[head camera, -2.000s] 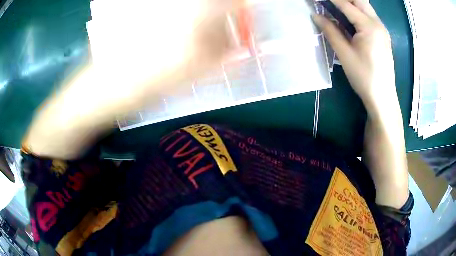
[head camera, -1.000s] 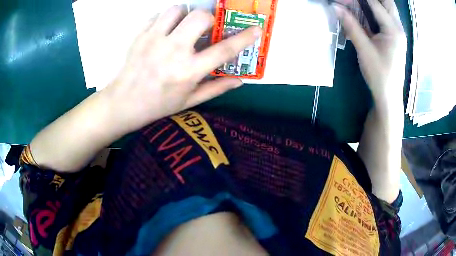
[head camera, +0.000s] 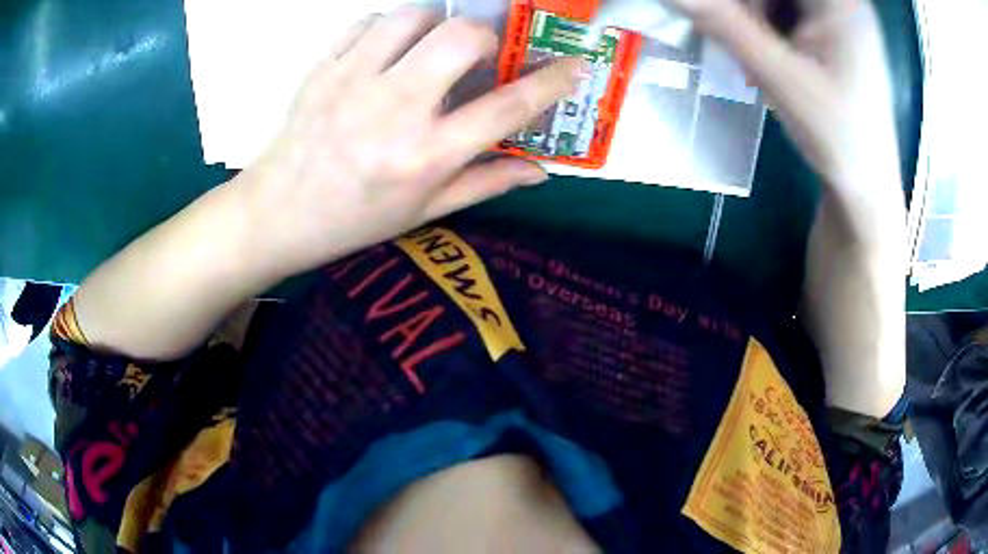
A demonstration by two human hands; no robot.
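The orange phone housing (head camera: 620, 103) lies on the white sheets, with a green and silvery circuit board (head camera: 566, 108) inside it. My left hand (head camera: 401, 141) is on its left side, with one finger over the board and the thumb by its lower edge. My right hand (head camera: 802, 87) is blurred and cut off at the top edge. Its fingertips are at a blurred pale film piece (head camera: 650, 15) over the housing's upper end. A dark shape shows in the right palm, too blurred to name.
A white sheet (head camera: 255, 87) extends left of the housing. A sheet with pale grid lines (head camera: 720, 141) lies at its right. A stack of spare sheets (head camera: 953, 162) is at the right edge. The dark green bench top (head camera: 98, 141) surrounds them. Dark cloth (head camera: 953, 400) shows at the lower right.
The housing, a blur in my left hand two seconds ago, now lies on the sheets under that hand. My right hand has come from the right sheets to the housing's top, with the pale piece.
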